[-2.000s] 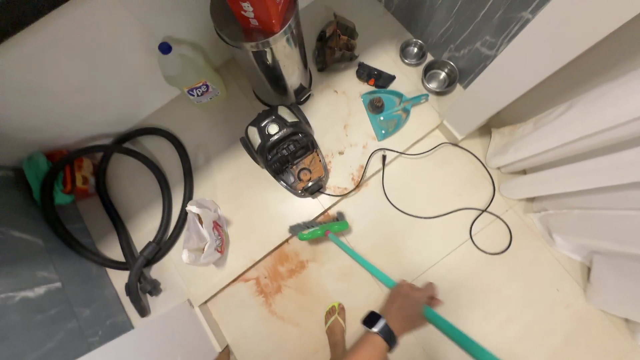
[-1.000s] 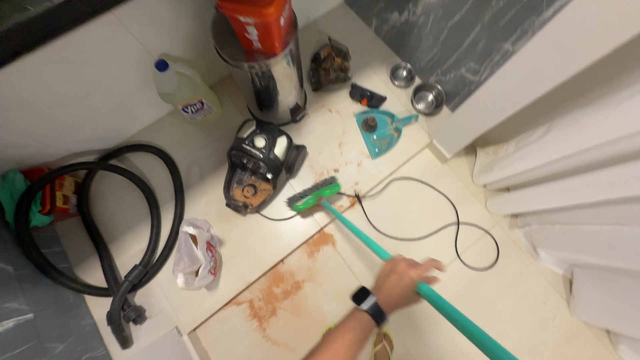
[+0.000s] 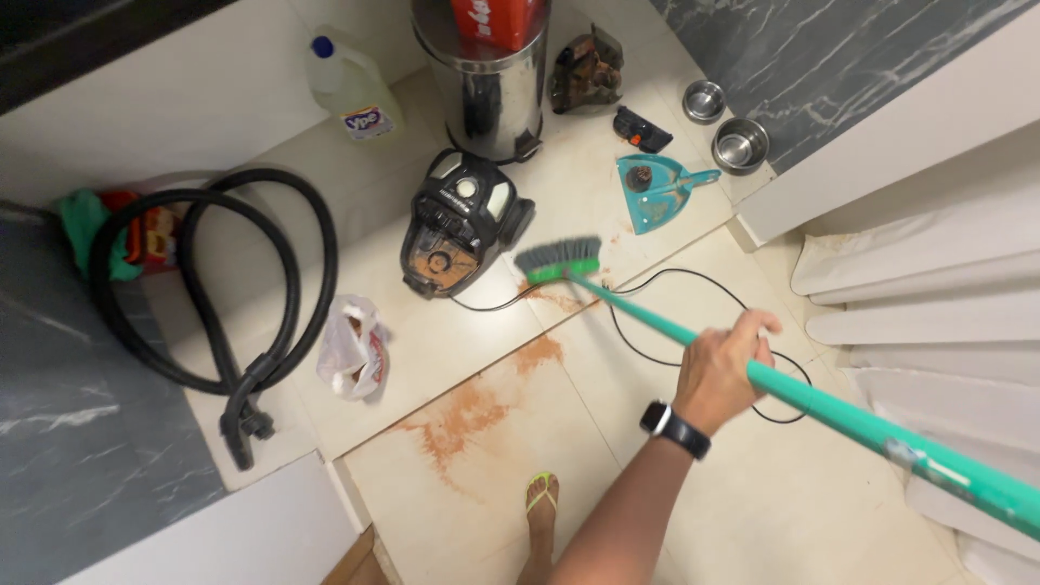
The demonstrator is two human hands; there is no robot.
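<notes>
My left hand (image 3: pixel 723 370), with a smartwatch on its wrist, is closed around the green handle of a broom (image 3: pixel 845 414). The handle runs out of the frame at the right; my right hand is out of view. The broom's green head with dark bristles (image 3: pixel 559 258) is on the raised tiled floor, just right of a black canister vacuum cleaner (image 3: pixel 463 223). Reddish-brown powder (image 3: pixel 467 418) is smeared on the lower floor, with more by the broom head (image 3: pixel 561 299). A teal dustpan (image 3: pixel 656 195) lies farther right, holding a dark brown clump.
A power cord (image 3: pixel 699 275) loops beneath the broom handle. A coiled vacuum hose (image 3: pixel 292 252) and plastic bag (image 3: pixel 354 349) lie left. Behind stand a steel bin (image 3: pixel 491 97) and a liquid jug (image 3: pixel 353 89). Metal bowls (image 3: pixel 740 146) sit right; a step edge (image 3: pixel 455 380) crosses the floor.
The vacuum cleaner has turned and now sits left of the broom head. The broom head has moved up from the step edge onto the raised floor. My left hand stays on the handle.
</notes>
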